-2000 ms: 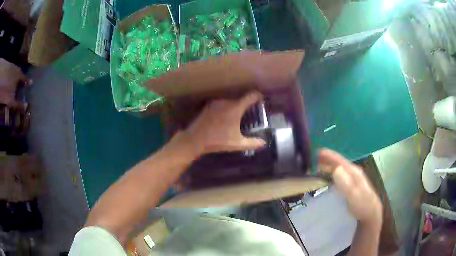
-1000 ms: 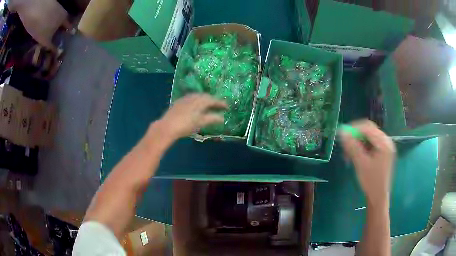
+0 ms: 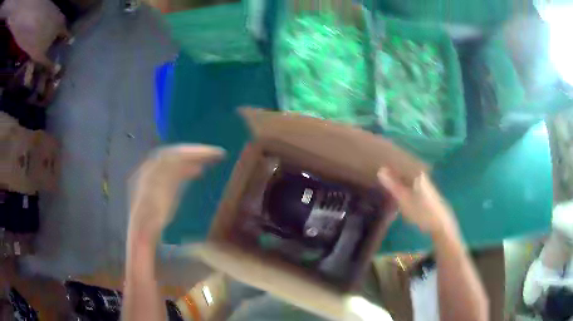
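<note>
An open retail box [image 3: 229, 207], brown inside, sits turned at an angle at the near side of the green bench, flaps open. Inside lies a black product unit [image 3: 289, 204] with a silver-grey part; small green pieces [image 3: 271, 241] show beside its near side. My left hand [image 3: 164, 182] is blurred, empty and open, left of the box without touching it. My right hand [image 3: 418, 200] grips the box's right rim, blurred. Two open boxes of bagged green small parts [image 3: 323, 63] stand behind it.
The green bench top [image 3: 213, 94] has another green box [image 3: 217, 31] at the back left and blurred green boxes at the back right. Grey floor [image 3: 94, 125] and stacked brown cartons [image 3: 25, 153] lie left. Part of a person shows upper left.
Both hands have moved from the green-parts boxes to the retail box, which is now turned. The green piece has left my right hand; green pieces now show inside the box.
</note>
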